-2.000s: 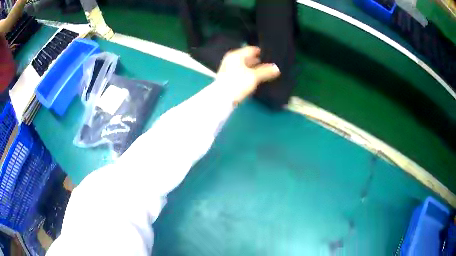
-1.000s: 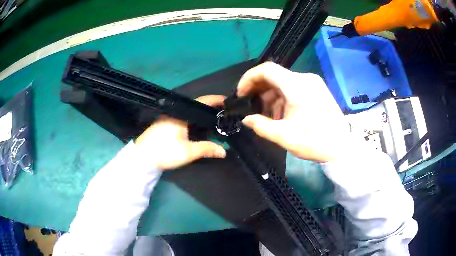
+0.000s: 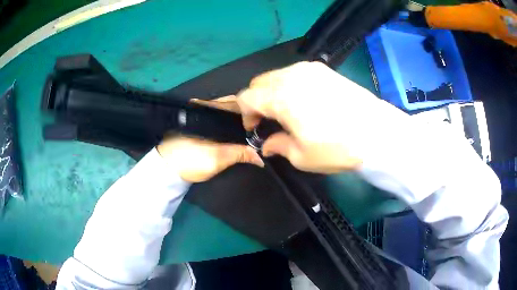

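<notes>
Three long black legs meet in a Y over the dark jig (image 3: 238, 209). The left leg (image 3: 136, 116) is blurred, the lower right leg (image 3: 340, 238) shows its ribbed underside, and the third leg (image 3: 346, 34) runs to the upper right. My left hand (image 3: 198, 158) holds the inner end of the left leg, thumb toward the centre. My right hand (image 3: 300, 119) is closed around the centre, fingers and thumb at the hub collar (image 3: 255, 139), whose shiny rim partly shows. Whether a small fitting is in the right fingers is hidden.
A blue parts bin (image 3: 397, 62) with small black fittings stands at the upper right. The orange electric screwdriver (image 3: 470, 21) lies at its far edge. A white-topped box (image 3: 473, 122) is beside the bin. A plastic bag (image 3: 8, 147) lies at the left edge of the green bench (image 3: 51, 198).
The left leg has shifted and turned slightly at its outer end. My right hand has closed in on the centre; the black piece seen in its fingers is now hidden.
</notes>
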